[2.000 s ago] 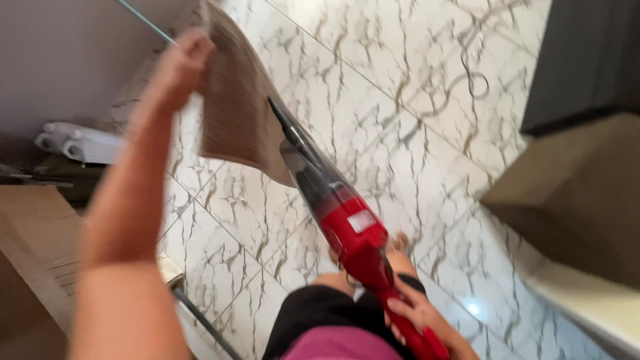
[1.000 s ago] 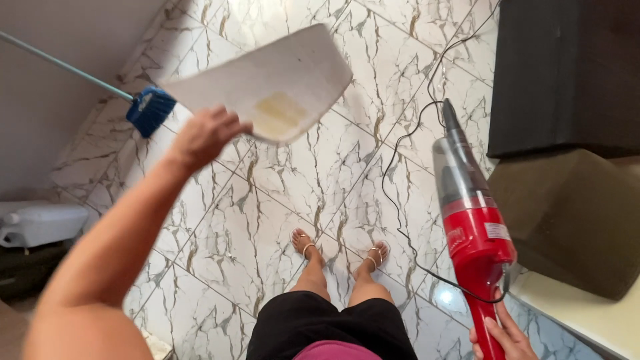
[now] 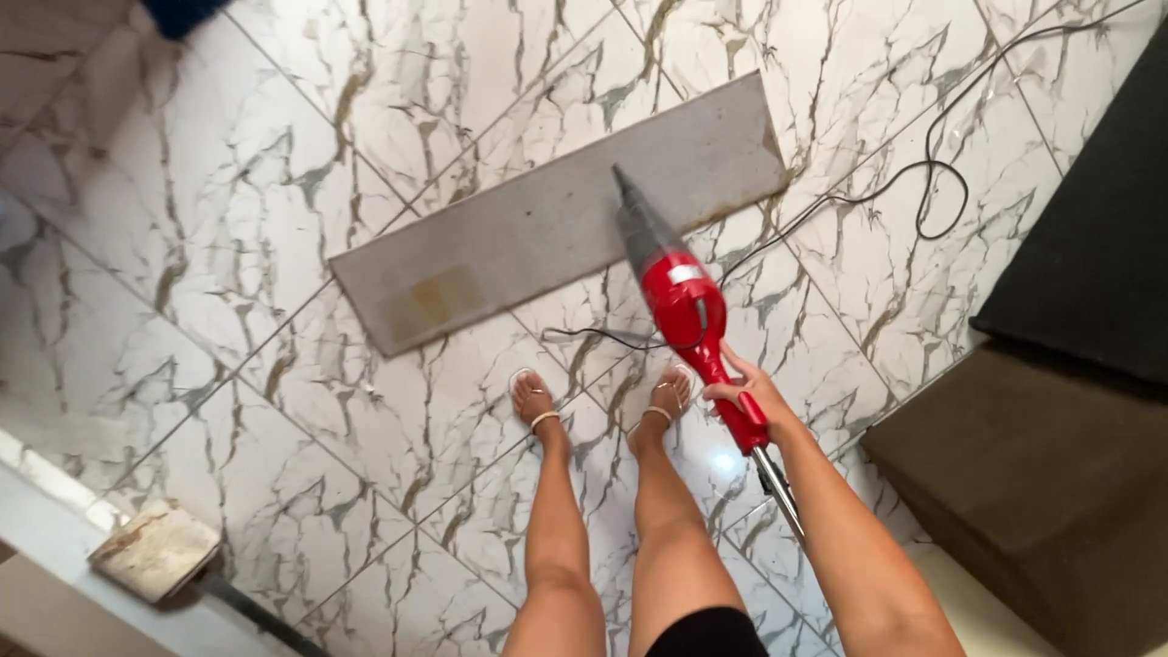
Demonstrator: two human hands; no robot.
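Note:
My right hand [image 3: 744,392] is closed around the handle of a red handheld vacuum cleaner [image 3: 680,297] with a dark, tapered nozzle. The nozzle tip is over a long grey mat [image 3: 547,214], which lies flat and slantwise on the floor in front of my feet and bears a yellowish patch near its left end. Whether the tip touches the mat, I cannot tell. A metal tube [image 3: 780,493] extends from the back of the vacuum's handle beside my forearm. My left hand is out of view.
A black power cord [image 3: 931,164] loops over the marbled tile floor [image 3: 438,438]. Brown upholstered furniture [image 3: 1022,456] and a black piece [image 3: 1095,237] stand at right. At lower left is a worn, pale block-like head on a dark pole [image 3: 160,547]; part of a blue broom [image 3: 181,14] shows at top left.
The mat, held up by my left hand a second ago, now lies on the floor, and that hand has left the view. The vacuum now points over the mat.

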